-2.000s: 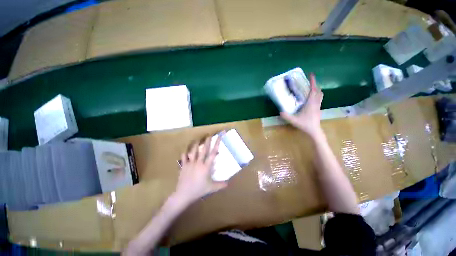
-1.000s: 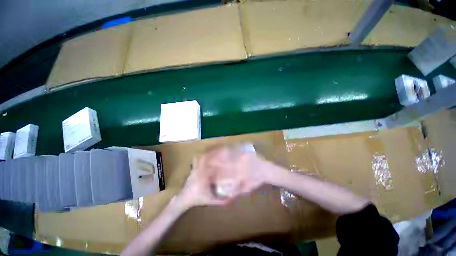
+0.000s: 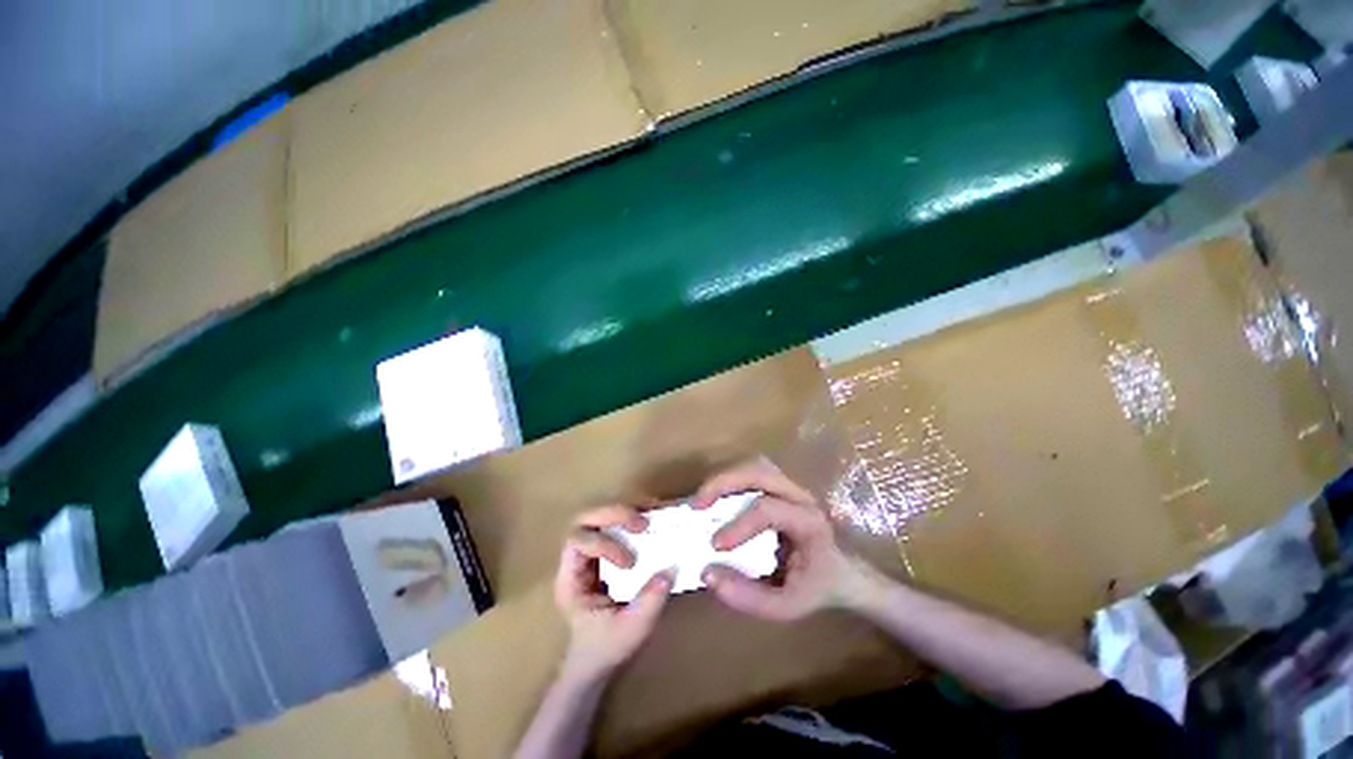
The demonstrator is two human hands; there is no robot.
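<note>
My left hand point(image 3: 608, 586) and my right hand point(image 3: 779, 556) both grip a white box point(image 3: 687, 546) over the cardboard-covered bench. Its narrow white face shows between the fingers of both hands; the rest of it is hidden or faces away. The fingers lie along its top edge and the thumbs along its lower edge. I cannot tell whether the box is fully closed. A row of grey-white sleeves point(image 3: 223, 630) stands tightly lined up at the left, its end face showing a product picture and a black edge.
A closed white retail box point(image 3: 445, 405) lies on the green belt point(image 3: 668, 267), with several more to its left. An open box point(image 3: 1175, 131) with dark contents is at the upper right beside a grey metal post point(image 3: 1232, 193). Cardboard point(image 3: 1024, 430) with clear tape covers the bench.
The open box that my right hand held at the belt two seconds ago no longer shows there. Both hands have come together and now hold one white box. The view has tilted.
</note>
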